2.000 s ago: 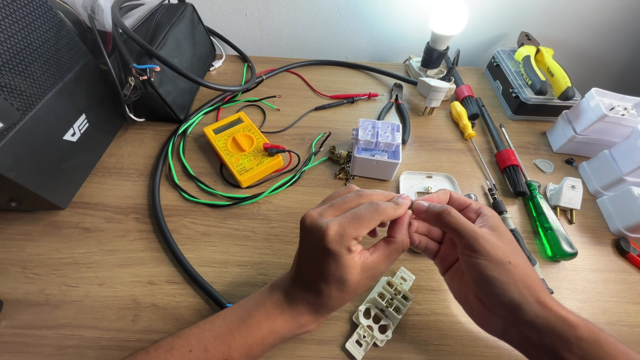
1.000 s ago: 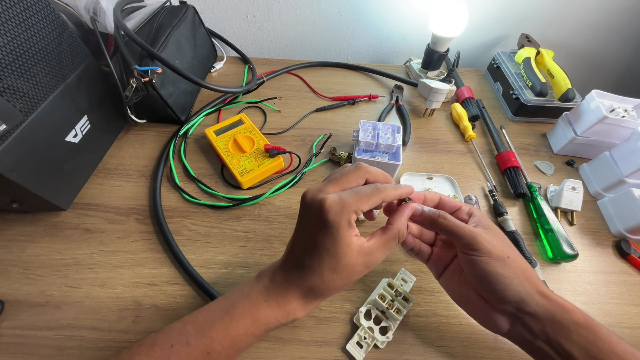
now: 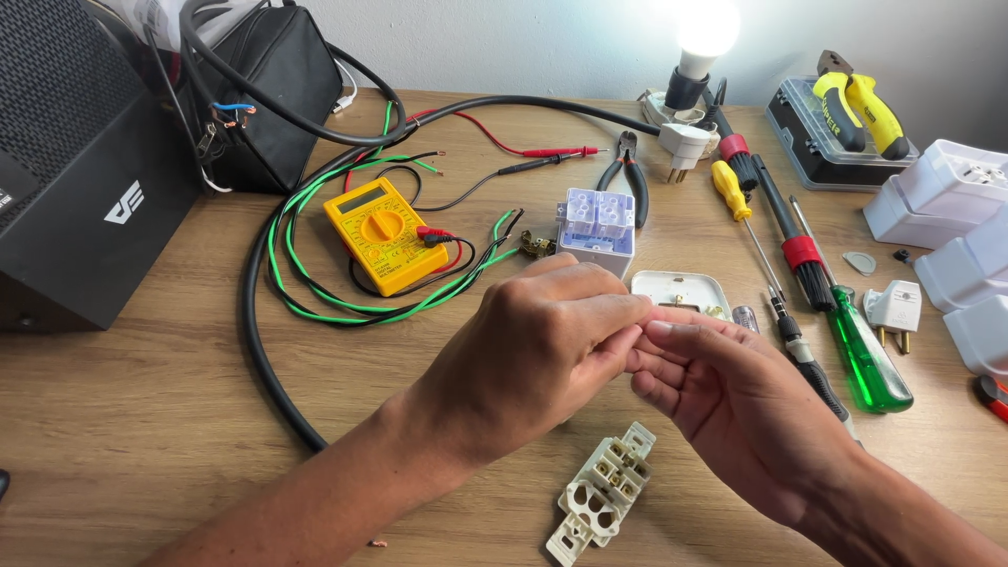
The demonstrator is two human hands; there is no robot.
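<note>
Near the middle, my left hand (image 3: 543, 339) and my right hand (image 3: 709, 378) meet at their fingertips. Whatever lies between them is too small or too hidden to make out. Below them on the wooden table rests a white electrical socket module (image 3: 602, 496) with brass screw terminals, its round openings toward me. Just behind my fingers lies a white plastic cover plate (image 3: 701, 285), partly hidden by my right hand. Beyond my left hand stands a white and clear plastic socket box (image 3: 596, 232), with small brass metal parts (image 3: 539, 246) at its left.
A yellow multimeter (image 3: 384, 235) lies left among green and black wires (image 3: 276, 268) and a thick black cable (image 3: 252, 331). Cutting pliers (image 3: 626, 169) lie behind. Rightward are a yellow screwdriver (image 3: 731, 189), a green screwdriver (image 3: 866, 354), a plug (image 3: 894, 305), white boxes (image 3: 965, 185) and a lit bulb (image 3: 705, 39).
A small dark thing showed between my fingertips one second ago; now it cannot be seen. My hands stay together in about the same place, and the things on the table have not moved.
</note>
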